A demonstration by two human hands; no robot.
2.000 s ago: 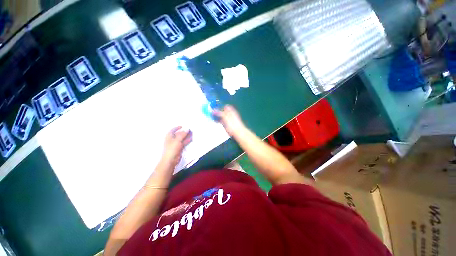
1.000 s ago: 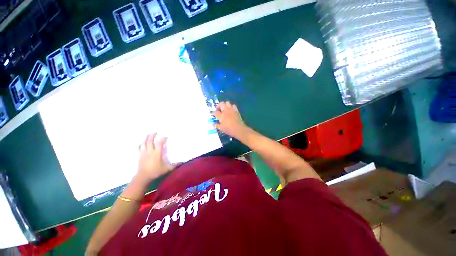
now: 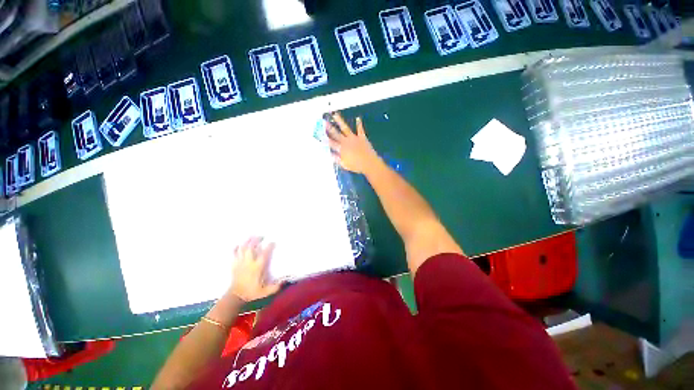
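A large bright white tray or sheet with a crinkled clear edge lies on the green bench in front of me. My left hand rests on its near edge, fingers apart, and nothing shows in it. My right hand is at the tray's far right corner, fingers spread over the edge. A small pale blue film piece shows at its fingertips; whether the fingers grip it I cannot tell.
Light housings stand in a row beyond the pale edge strip. Black housings lie behind at the far left. A white scrap and stacked clear trays are on the right. A second white sheet is far left. A red stool or bin is below.
My right hand has moved from the tray's right edge near me to its far right corner. The blue pieces along the right edge are mostly gone from there. The view has shifted.
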